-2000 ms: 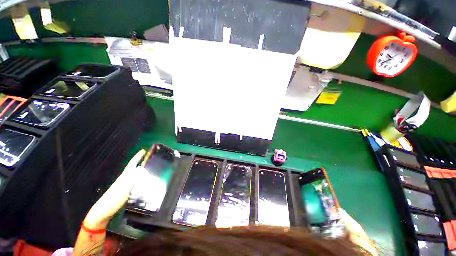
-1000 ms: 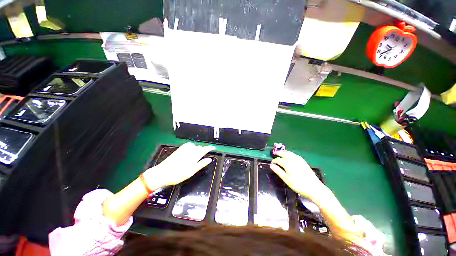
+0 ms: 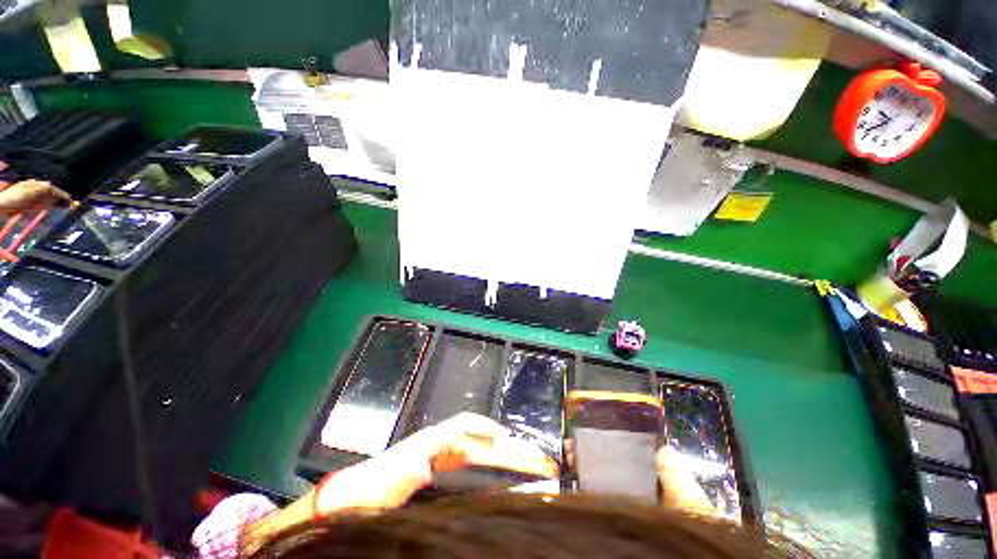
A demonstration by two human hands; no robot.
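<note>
A black phone tray [image 3: 312, 453] lies before the chart. Smartphones lie in its first [image 3: 377, 382], third [image 3: 534, 399] and fifth slots [image 3: 698, 431]; the second and fourth slots are bare. My left hand [image 3: 454, 450] holds a smartphone, mostly hidden by my fingers and hair, low over the tray. My right hand [image 3: 683, 480] holds another smartphone [image 3: 616, 442] by its right side, raised over the fourth slot, with an orange-brown upper edge. The white test chart [image 3: 525, 186] stands upright behind.
Tall stacked trays [image 3: 208, 317] with phones on top stand at left. A small pink-purple object [image 3: 629, 337] sits beside the chart. A row of filled trays [image 3: 929, 437] lies at right, near a pen cup [image 3: 883, 289]. Another person's hand [image 3: 31, 197] shows at far left.
My hands have moved from the tray's upper edge down over it and taken up a smartphone each from the second and fourth slots. Another person's hand has appeared at far left.
</note>
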